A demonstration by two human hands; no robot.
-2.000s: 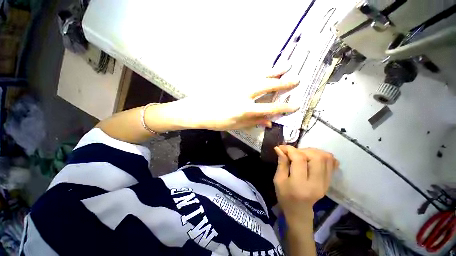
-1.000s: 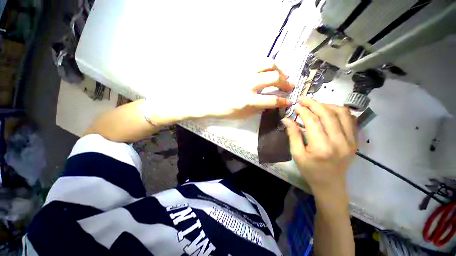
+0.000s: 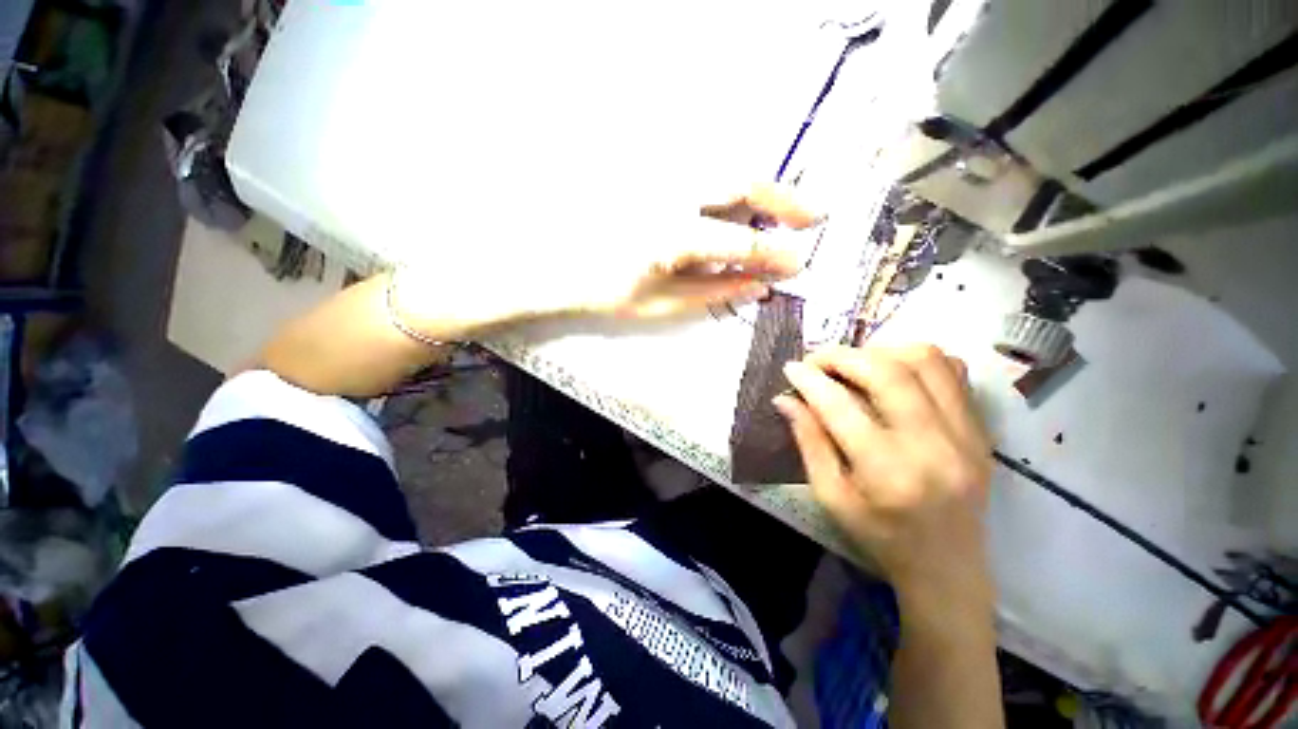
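A dark brown-grey cloth strip (image 3: pixel 766 392) lies at the table's front edge, its upper end by the fingers of my left hand. My left hand (image 3: pixel 719 271) is flat with its fingers apart, beside the white slotted strip (image 3: pixel 840 235); glare washes out part of it. My right hand (image 3: pixel 890 434) pinches the right edge of the dark cloth between thumb and fingers, just below the presser foot area (image 3: pixel 911 235). The cloth under the right fingers is hidden.
The sewing machine head (image 3: pixel 1053 86) stands at upper right, with a ridged knob (image 3: pixel 1035 339) below it. A small brown scrap (image 3: pixel 1051 376) lies by the knob. Red scissor handles (image 3: pixel 1253 677) are at lower right. A pale side board (image 3: pixel 228 306) is at left.
My right hand first moved up to the needle area with the dark cloth, then drew back slightly toward the front edge. My left hand has moved slightly left, its fingers more spread.
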